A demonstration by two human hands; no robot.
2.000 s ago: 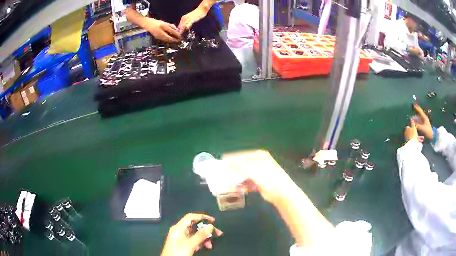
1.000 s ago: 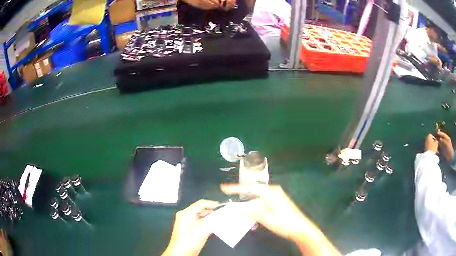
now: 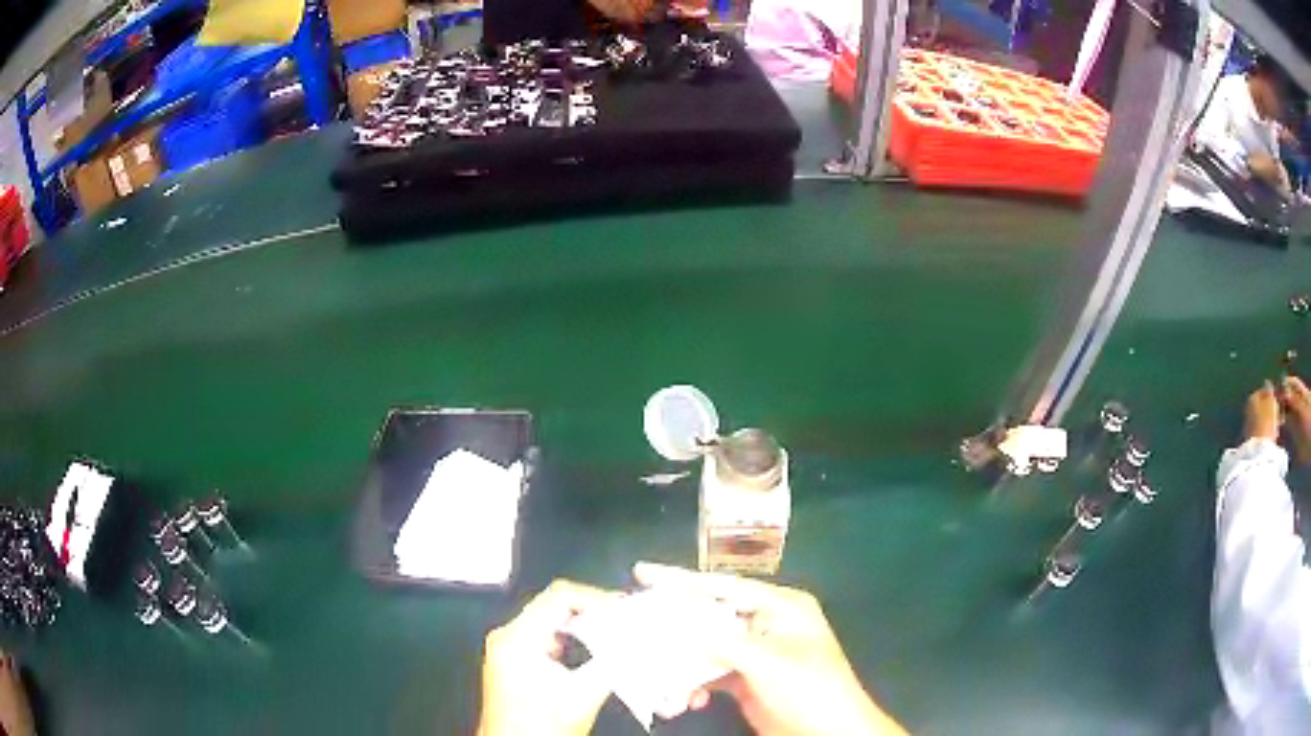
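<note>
A white wiping cloth (image 3: 650, 650) is held between both hands at the bottom middle. My left hand (image 3: 544, 654) grips its left side; a small dark spot shows between the fingers, perhaps a workpiece, mostly hidden. My right hand (image 3: 784, 647) holds the cloth's right side with thumb and fingers. A squat solvent bottle (image 3: 745, 511) stands open just beyond my right hand, its round pale cap (image 3: 680, 423) hanging open to the left.
A black bin (image 3: 377, 503) holding a white sheet lies left of the bottle. Small standing workpieces are at left (image 3: 180, 587) and right (image 3: 1088, 512). A metal post (image 3: 1107, 259), black foam tray (image 3: 575, 173) and orange tray (image 3: 992, 155) stand beyond. Another person's arm (image 3: 1248, 575) is at right.
The right hand moved from over the bottle toward me with the cloth and met the left hand. The cloth now covers what the left hand held. The view has shifted.
</note>
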